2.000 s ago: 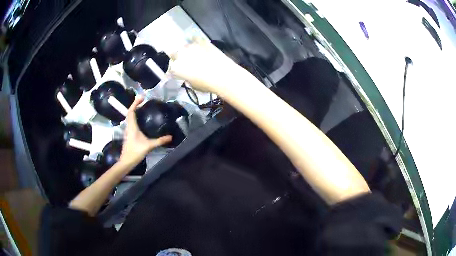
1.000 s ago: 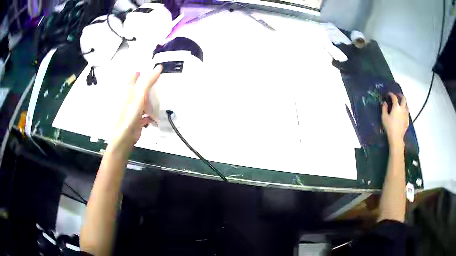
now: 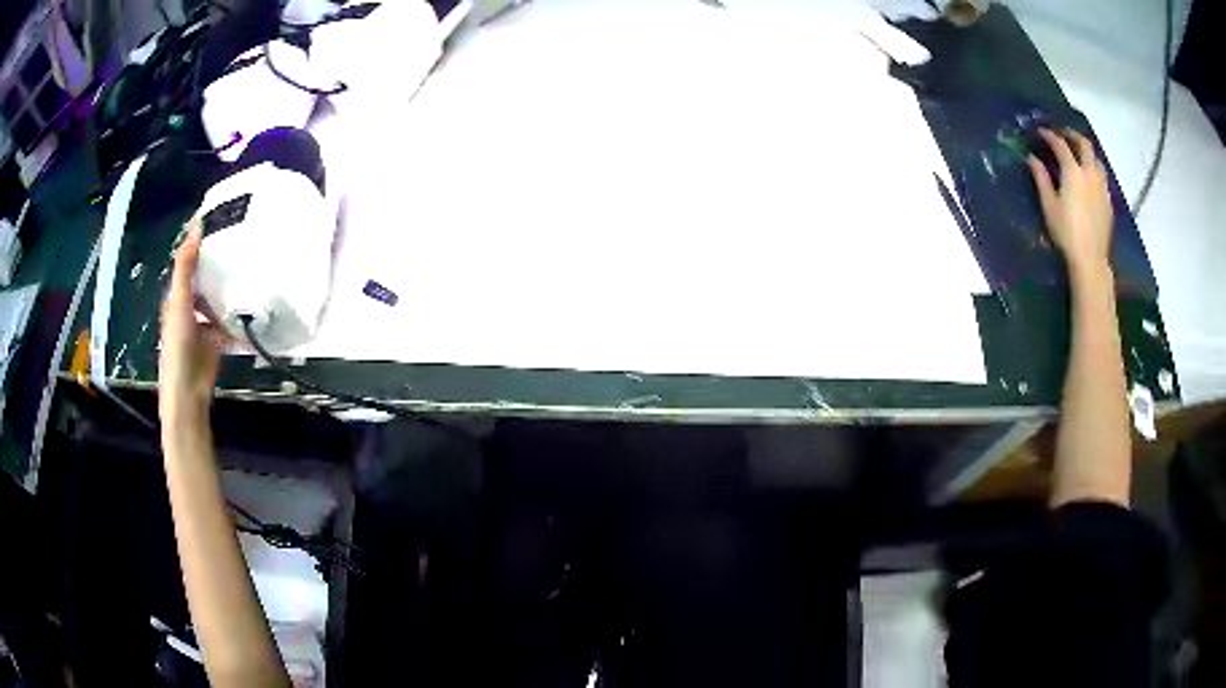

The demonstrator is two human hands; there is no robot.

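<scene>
A white PTZ security camera (image 3: 276,249) with a black rounded head stands at the bench's front left, its round base and black pigtail cable (image 3: 303,382) towards me. My left hand (image 3: 191,316) holds the camera's left side, fingers partly hidden behind the body. My right hand (image 3: 1078,202) is at the far right over the dark mat, fingers curved over a dark computer mouse that is hard to make out.
More white cameras (image 3: 249,101) lie at the back left. A small dark strip (image 3: 381,292) lies on the white sheet (image 3: 645,202). A pen (image 3: 952,208) is near the mat. Crates (image 3: 904,625) are below the bench.
The view has turned from the crate to the bench. Over the last second, the camera and my left hand have shifted left, and the small dark strip has come into sight. My right hand stays over the mat.
</scene>
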